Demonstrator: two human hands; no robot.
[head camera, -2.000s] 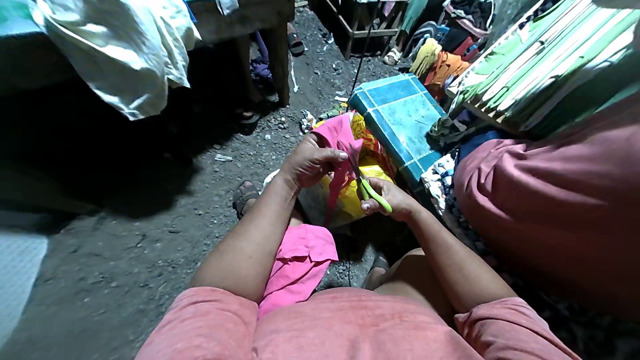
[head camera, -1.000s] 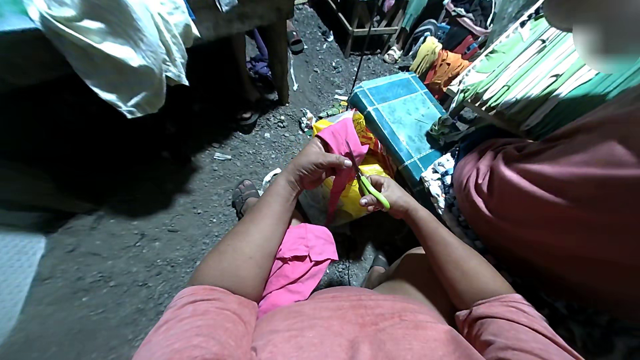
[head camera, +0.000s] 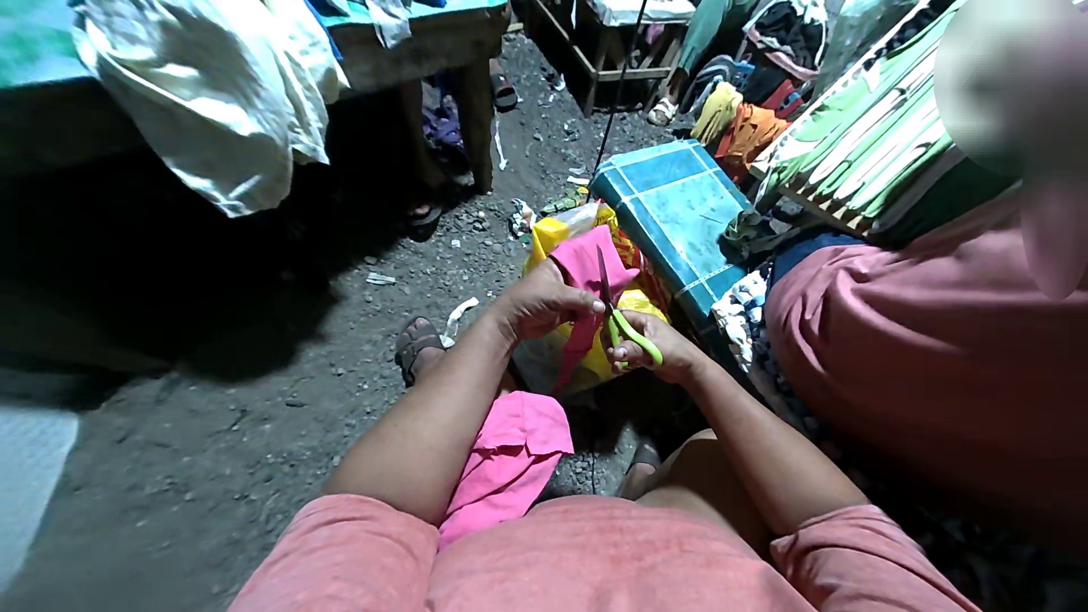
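My left hand (head camera: 548, 304) grips a piece of pink fabric (head camera: 586, 259), part of which hangs below the fingers. In my right hand (head camera: 659, 344) is a pair of scissors with lime-green handles (head camera: 636, 338). The dark blades point up and lie against the fabric, close to my left thumb; whether they are parted is hard to tell. Behind and below both hands sits a yellow plastic bag (head camera: 548, 242). Another pink cloth (head camera: 518, 433) lies over my lap on the left side.
A blue-green box-like seat with white lines (head camera: 680, 212) stands beyond the bag. At the right sits a person in a pink shirt (head camera: 926, 340), close to my right arm. A table (head camera: 408, 51) with white cloth (head camera: 221, 102) is at upper left. Green-white cloth strips (head camera: 884, 119) hang at upper right.
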